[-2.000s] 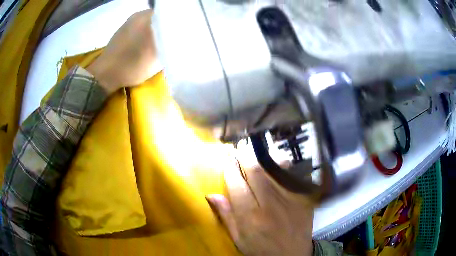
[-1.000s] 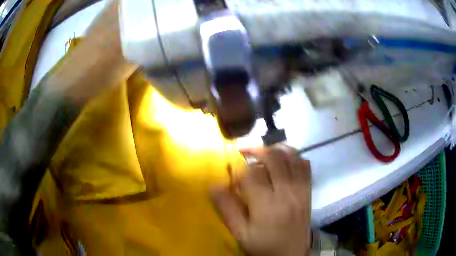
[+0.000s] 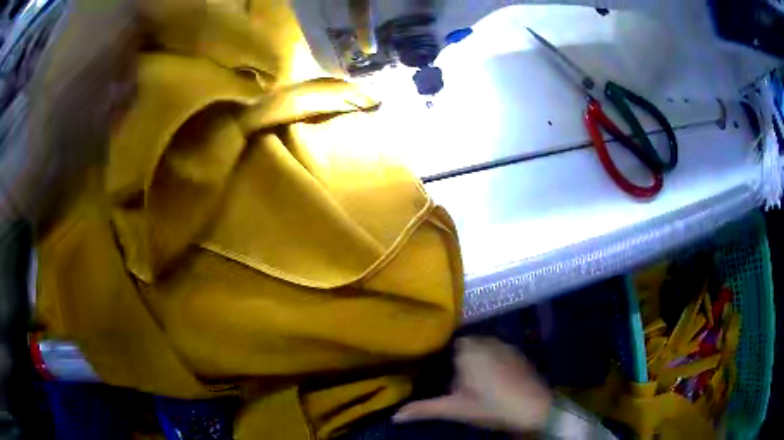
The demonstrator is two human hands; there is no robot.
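A mustard-yellow garment piece [image 3: 284, 232] lies bunched and folded on the left of the machine table and hangs over its front edge. Stitched edges curve across it. The sewing machine's needle and presser area [image 3: 365, 56] is at top centre, under a bright lamp, with the cloth to its left. My right hand [image 3: 494, 382] is at the bottom centre, slightly blurred, below the table edge, with the thumb apart and nothing seen in it. A blurred arm or sleeve fills the upper left; my left hand cannot be made out there.
Scissors [image 3: 629, 142] with one red and one dark green handle lie on the white table [image 3: 516, 206], right of the needle. A measuring tape [image 3: 550, 279] runs along the front edge. A green basket [image 3: 756, 318] with yellow and red scraps stands below at right.
The yellow cloth has moved out from under the needle area and is now bunched up. My right hand has moved down off the table. My left hand is no longer distinct. The view has shifted.
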